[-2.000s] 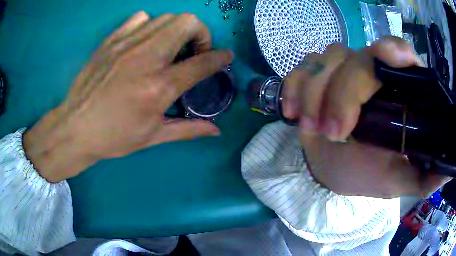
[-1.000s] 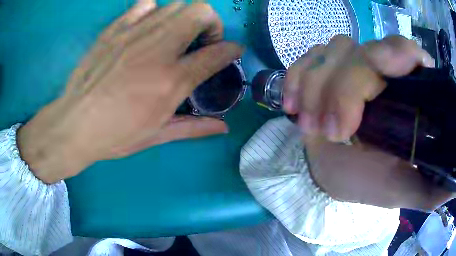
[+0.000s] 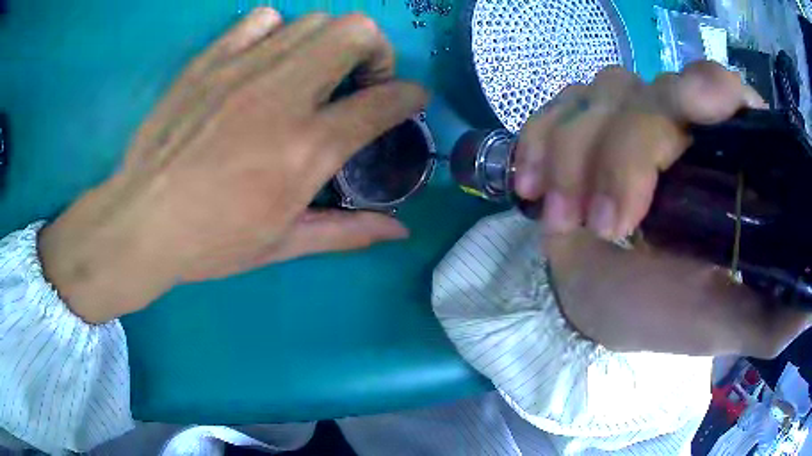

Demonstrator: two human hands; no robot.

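A round smartwatch body (image 3: pixel 389 167) with a dark face and metallic rim lies on the green mat. My left hand (image 3: pixel 231 160) grips it between thumb and fingers and covers its left part. My right hand (image 3: pixel 605 151) is closed around the dark maroon electric screwdriver (image 3: pixel 694 205), which has a tan band around it. The screwdriver nose (image 3: pixel 485 162), with a clear-silver collar and yellow mark, points left. Its thin tip is at the right edge of the watch; whether it touches a screw cannot be told.
The round screw plate (image 3: pixel 543 53) with many holes lies beyond my right hand. Small dark screws (image 3: pixel 430 11) are scattered to its left. A clear zip bag (image 3: pixel 690 37) and dark parts lie at the upper right. A dark object shows at the left edge.
The screwdriver nose was apart from the watch two seconds ago; its tip is now at the rim. The view has shifted slightly. Both hands keep their holds.
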